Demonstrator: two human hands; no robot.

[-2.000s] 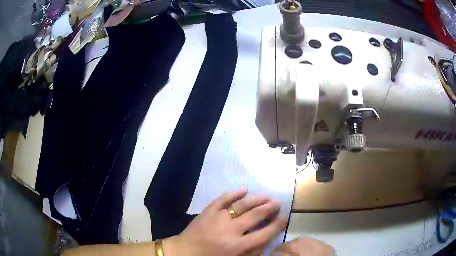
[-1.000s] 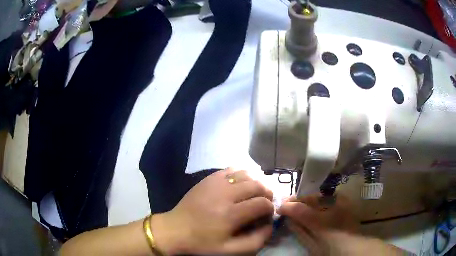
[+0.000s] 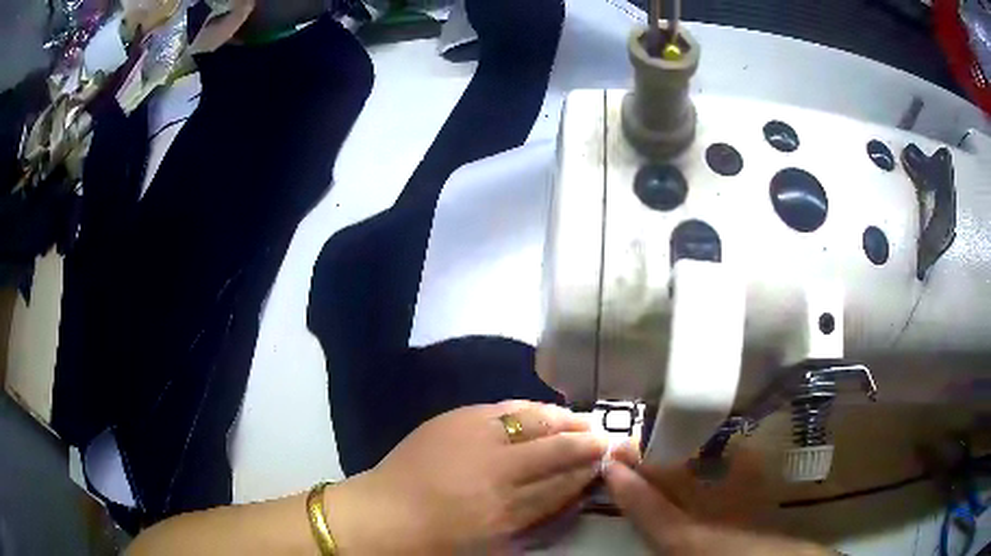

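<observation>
The dark garment panel (image 3: 375, 272) lies left of the machine head, with the pale white-faced panel (image 3: 478, 250) on it, running under the head. My left hand (image 3: 489, 478), with a ring and a bracelet, lies on the dark cloth, fingertips close below the presser foot (image 3: 619, 419). My right hand (image 3: 663, 510) is partly behind the machine head and cut off by the bottom edge. Its fingertips meet those of my left hand at the cloth edge near the foot. The cloth between the fingertips is mostly hidden.
The cream sewing machine head (image 3: 652, 304) fills the right side. A stack of dark cut pieces (image 3: 185, 272) lies at the left. Fabric scraps (image 3: 141, 65) lie at the far left corner. Blue-handled snips (image 3: 965, 510) are at the lower right edge.
The dark and white panels have moved up and away from me under the head. My hands have come together close by the presser foot. The view has moved nearer the head.
</observation>
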